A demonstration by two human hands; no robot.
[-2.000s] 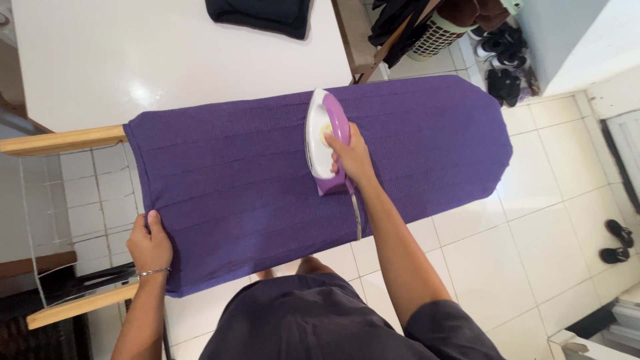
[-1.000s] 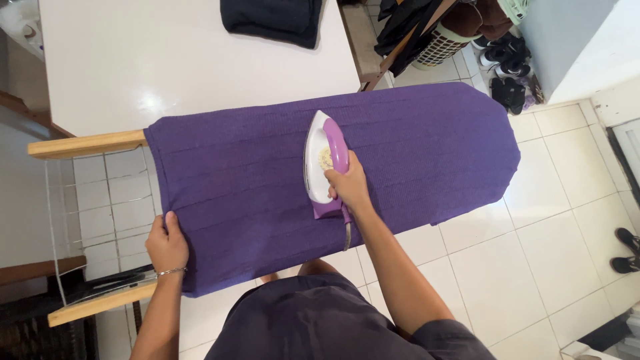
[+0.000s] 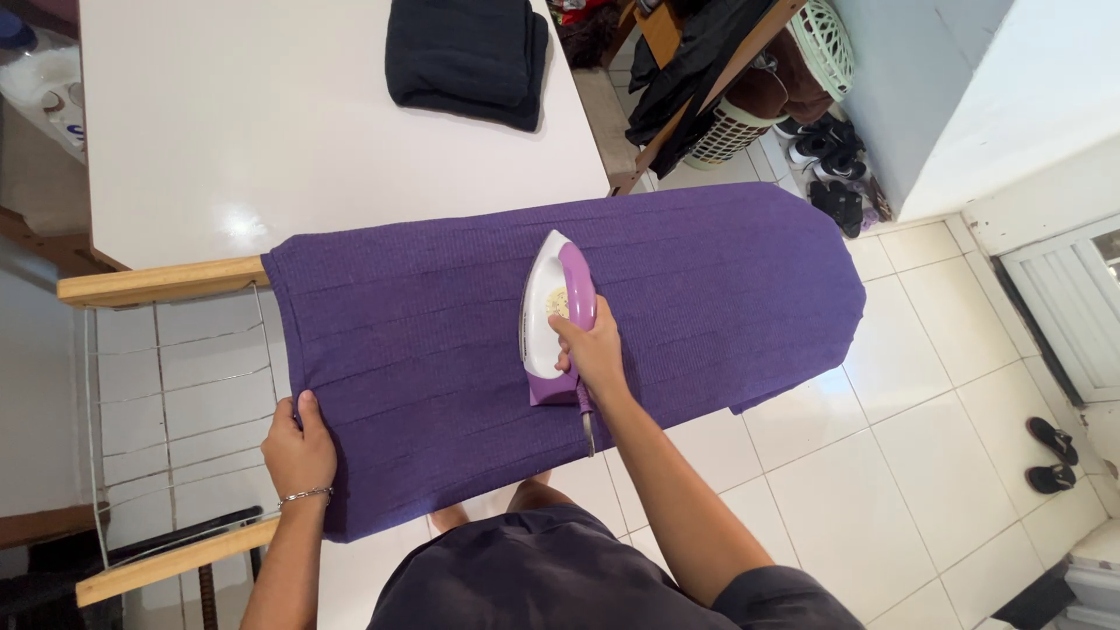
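My right hand (image 3: 595, 350) is closed around the handle of a purple and white clothes iron (image 3: 544, 328). The iron lies near the middle of an ironing board that is covered by purple ribbed fabric (image 3: 420, 350), its tip pointing to the far edge and its cord leaving the heel toward me. At the board's left end, my left hand (image 3: 299, 446) rests on the fabric's near left edge, thumb on top; its fingers are partly hidden at the edge, so I cannot tell how firmly they grip.
Beyond the board stands a white table (image 3: 262, 114) with folded dark cloth (image 3: 468, 61). The board's wooden frame (image 3: 166, 284) and wire rack (image 3: 184, 402) extend left. A green plastic basket (image 3: 726, 131), shoes (image 3: 827, 149) and flip-flops (image 3: 1050, 455) are on the right.
My right hand stays on the iron, which remains near the middle of the board. My left hand keeps its place at the fabric's left edge. The view has shifted slightly.
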